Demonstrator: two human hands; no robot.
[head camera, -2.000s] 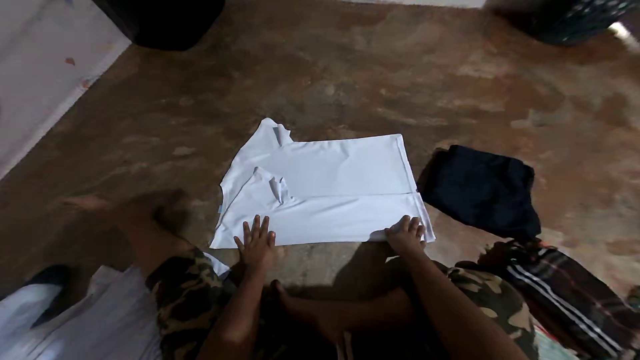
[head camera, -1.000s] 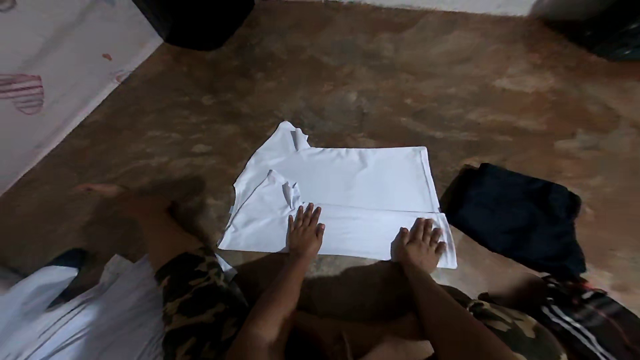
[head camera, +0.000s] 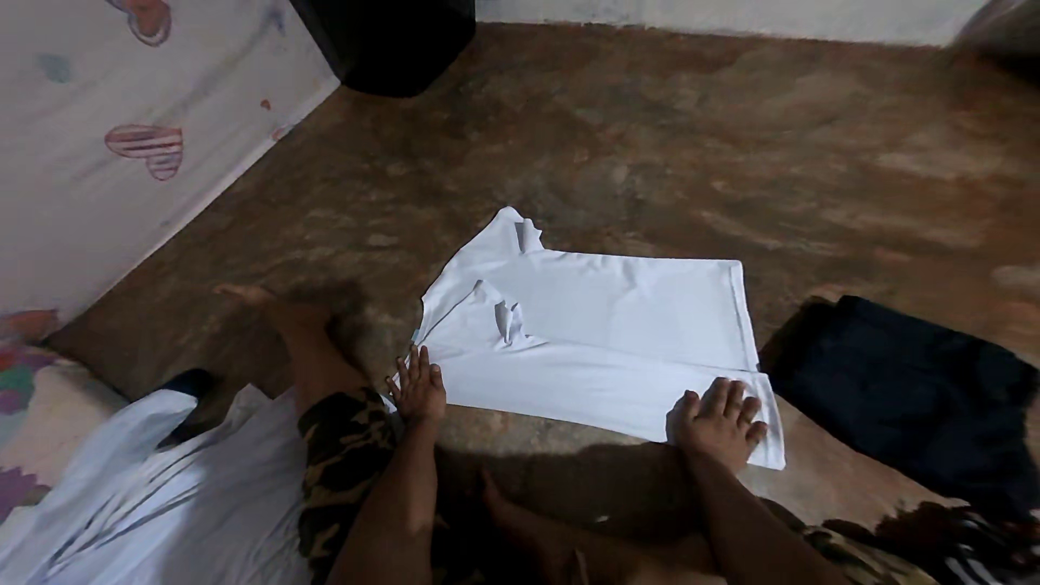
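A white short-sleeved shirt lies on the brown floor, its near side folded over lengthwise so that one sleeve rests on the body of the shirt. My left hand presses flat on the near left corner, by the shoulder end, with its fingers apart. Near the hem at the right, my right hand rests palm down on the folded strip, fingers slightly spread. Neither hand grips the cloth.
Dark folded cloth lies right of the shirt. A patterned dark cloth is at the lower right. White cloth is heaped at the lower left. A black object stands by the painted wall. My bare legs flank the near floor.
My left hand has moved left along the folded strip, from mid-strip to the shirt's shoulder end. My right hand remains near the hem.
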